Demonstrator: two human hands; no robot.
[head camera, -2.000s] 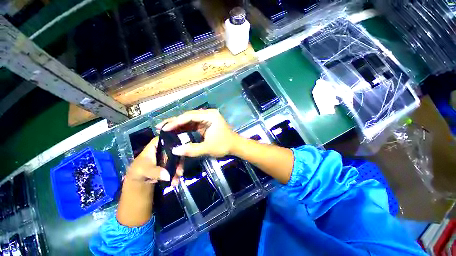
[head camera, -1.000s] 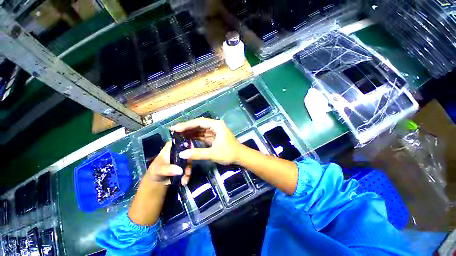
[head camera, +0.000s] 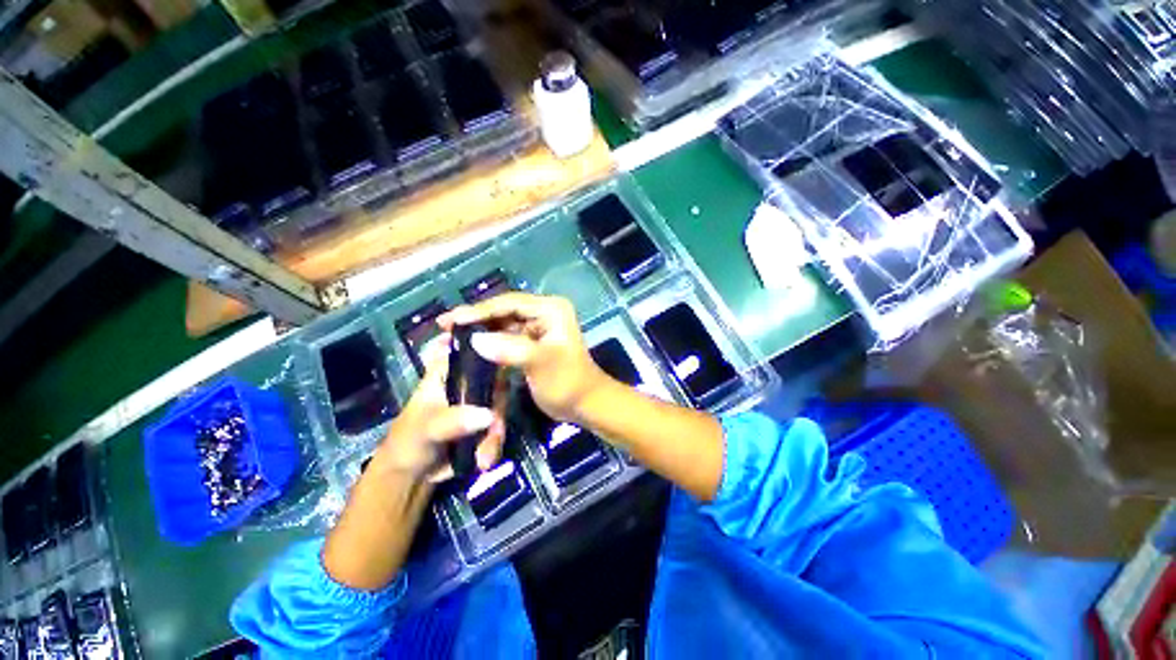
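Observation:
A black mobile phone unit (head camera: 472, 387) is held upright on edge between my hands, above the clear blister tray (head camera: 752, 391). My left hand (head camera: 432, 419) grips its lower left part with fingers and thumb. My right hand (head camera: 535, 346) holds its upper end with thumb and fingertips. Whether a small part is between my fingertips cannot be told. Other black phone units lie in the tray pockets, such as one at the top right (head camera: 620, 239) and one at the left (head camera: 355, 382).
A blue parts bin (head camera: 165, 467) full of small parts stands left. A grey metal upright (head camera: 142, 194) slants at left. Behind the tray are a wooden board (head camera: 426, 226) and white bottle (head camera: 564, 114). Right are white scrap (head camera: 776, 245), a film-wrapped tray (head camera: 890, 290) and a blue perforated basket (head camera: 935, 471).
The phone unit has turned from showing its inner side to a more edge-on, dark view. My right thumb has moved up towards its top end. The whole view has shifted slightly.

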